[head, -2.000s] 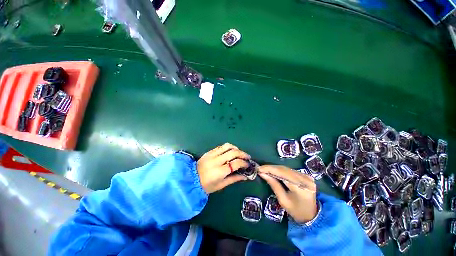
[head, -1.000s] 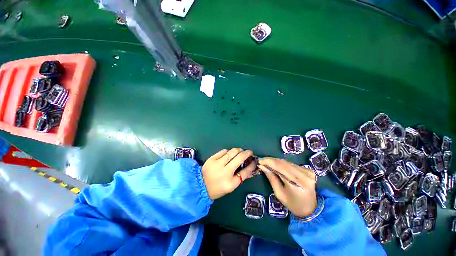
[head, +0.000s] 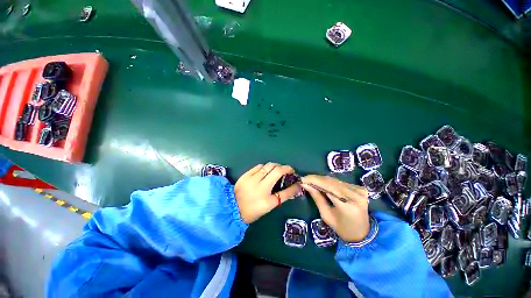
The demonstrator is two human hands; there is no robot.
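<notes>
My left hand (head: 258, 193) holds a dark watch-style housing (head: 288, 183) with its fingers around it. My right hand (head: 340, 208) holds a slim grey tool, perhaps tweezers (head: 327, 192), like a pen, its tip at the housing. The fingers hide much of the housing. Loose housings lie near my hands: two at the front (head: 295, 233), several right of my right hand (head: 368, 156), one by my left sleeve (head: 214, 170). A large pile of housings (head: 460, 195) is at right. Tiny black specks (head: 272, 124) lie ahead of my hands.
A salmon-pink tray (head: 87, 110) with black parts is at left. A plastic-wrapped post (head: 180, 38) stands at upper left centre, a white scrap (head: 240, 91) by its foot. The green belt beyond carries a housing (head: 338, 34) and a white device (head: 234, 4).
The housing and white device on the belt have moved right. The view has shifted slightly, and the housing by my left sleeve shows more than at first. Both hands keep hold of the housing and tool.
</notes>
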